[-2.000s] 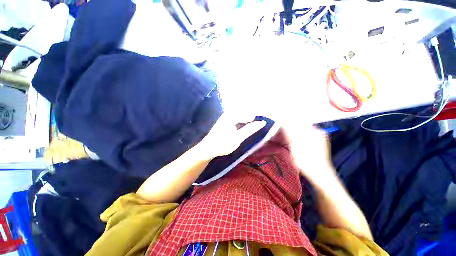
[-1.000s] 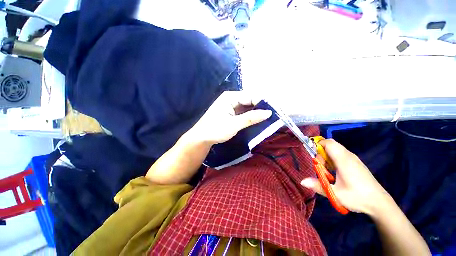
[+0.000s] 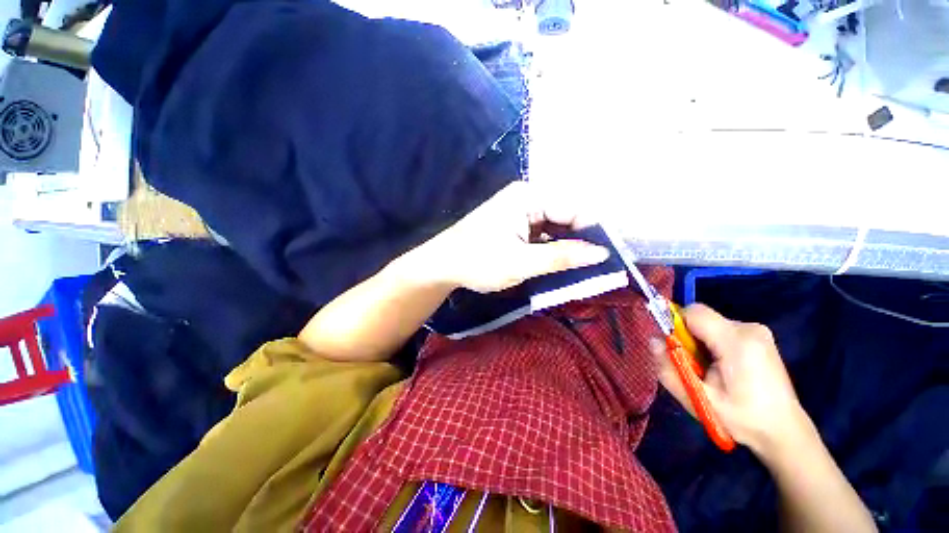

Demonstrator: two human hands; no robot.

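Note:
My left hand [image 3: 510,245] grips the end of a narrow navy strip with a white edge [image 3: 578,288] over my lap at the table's front edge. My right hand [image 3: 734,370] holds scissors [image 3: 695,377] with one red-orange and one yellow handle loop. Their metal blades point up and left and lie at the strip's right end, close to my left fingertips. The blades look nearly closed; I cannot tell whether cloth is between them. The large navy garment piece [image 3: 333,135] is heaped left of my left hand, with pale thread along its right edge.
The white table [image 3: 718,187] spans the upper right, with a pink and blue item [image 3: 770,21] at the back. Dark cloth [image 3: 864,354] hangs at right. A red stool [image 3: 31,354] and blue crate [image 3: 75,364] stand at left.
Scissors lay on the table at first; my right hand has since taken them and holds them at the strip's end. Since one second ago, the strip's end and both hands have shifted slightly right.

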